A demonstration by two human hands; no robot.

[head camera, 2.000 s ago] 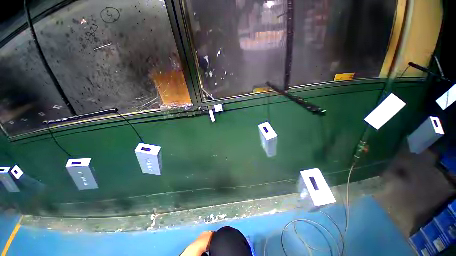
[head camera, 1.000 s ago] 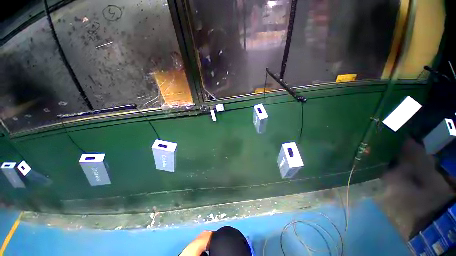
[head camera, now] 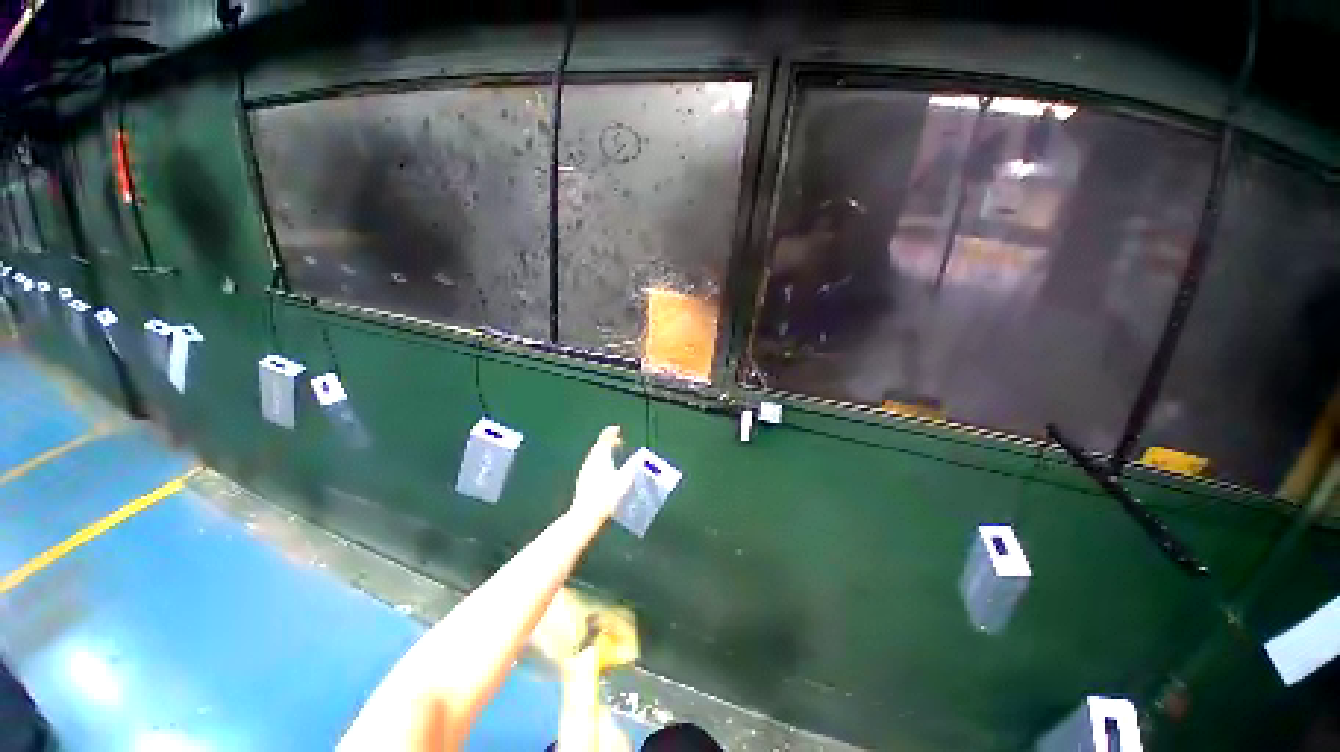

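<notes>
A light-grey housing (head camera: 644,492) with a dark slot in its white end face hangs tilted from a thin wire below the orange-tan window panel. My left hand (head camera: 600,482) is at its left side, with one finger pointing up. The other fingers are not clear, so I cannot tell whether they grip it. My right hand (head camera: 585,654) is lower, near the bottom centre, blurred, and holds a crumpled yellow cloth (head camera: 606,629).
More housings hang left (head camera: 490,460) and right (head camera: 995,577), with one cut off at the bottom edge (head camera: 1112,724). A black hanger bar (head camera: 1129,501) slants at right. Behind are the green wall (head camera: 823,573) and dirty windows. Blue floor (head camera: 221,632) with yellow lines lies left.
The view has swung left and up, showing more floor and the housing row. Both my hands have come in, left at a housing, right with the yellow cloth.
</notes>
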